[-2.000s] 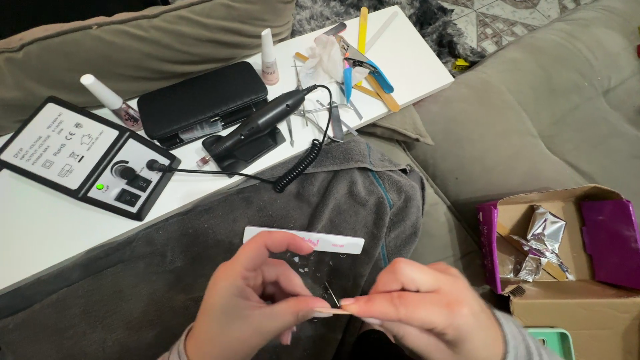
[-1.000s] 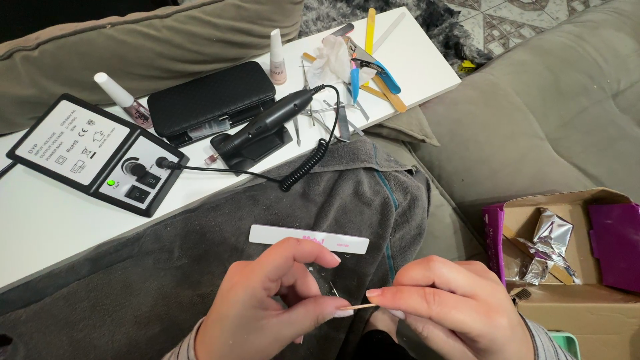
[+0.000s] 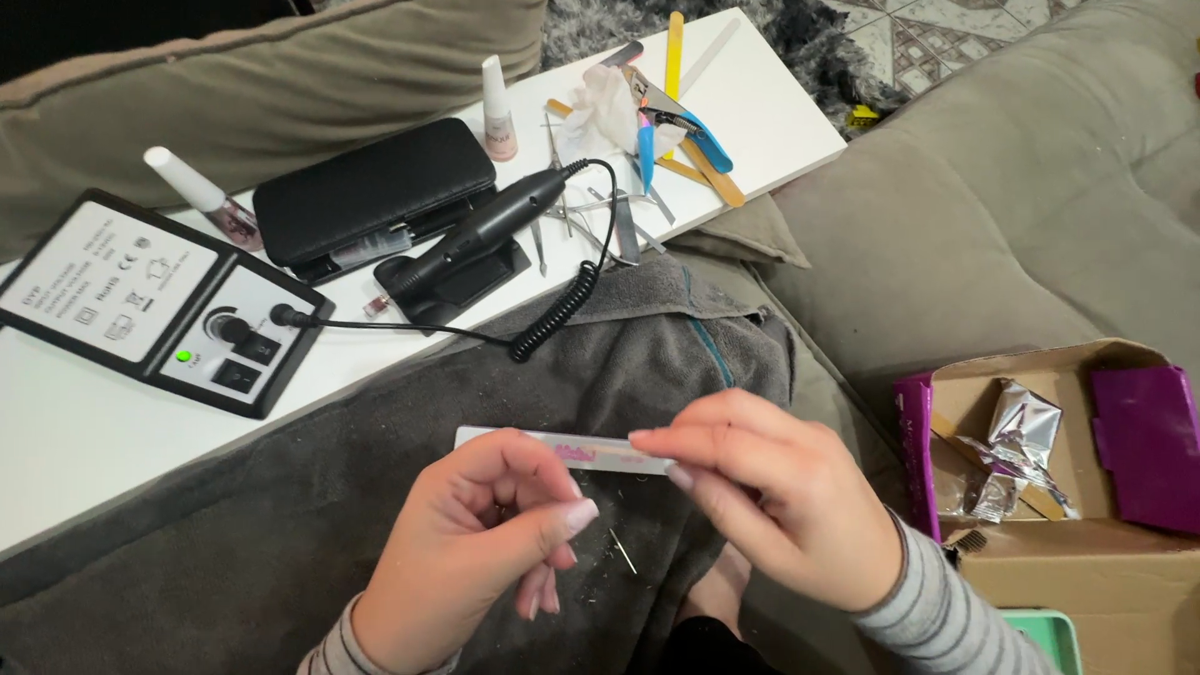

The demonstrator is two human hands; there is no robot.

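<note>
My left hand [image 3: 487, 544] is over the dark grey towel [image 3: 375, 478], fingers loosely curled, thumb and forefinger apart, with nothing seen between them. To its right, my right hand [image 3: 787, 502] pinches what looks like a thin wooden stick [image 3: 619, 451], blurred, between thumb and fingertips. Behind both hands lies a white nail file [image 3: 534, 445] with pink print, partly hidden by the fingers. A thin metal pin or bit [image 3: 622, 551] rests on the towel between the hands, among pale specks.
A white board [image 3: 84, 459] holds an electric nail drill [image 3: 487, 225] on its stand, its control unit [image 3: 225, 328], a black case [image 3: 375, 192], nail polish bottles [image 3: 500, 122], blue-handled nippers [image 3: 708, 141], files and tissue [image 3: 600, 108]. An open cardboard box [image 3: 1031, 361] with foil packets is at right.
My hands were together on the thin wooden stick; they have come apart, and the left has let go. The pin on the towel shows clearly now.
</note>
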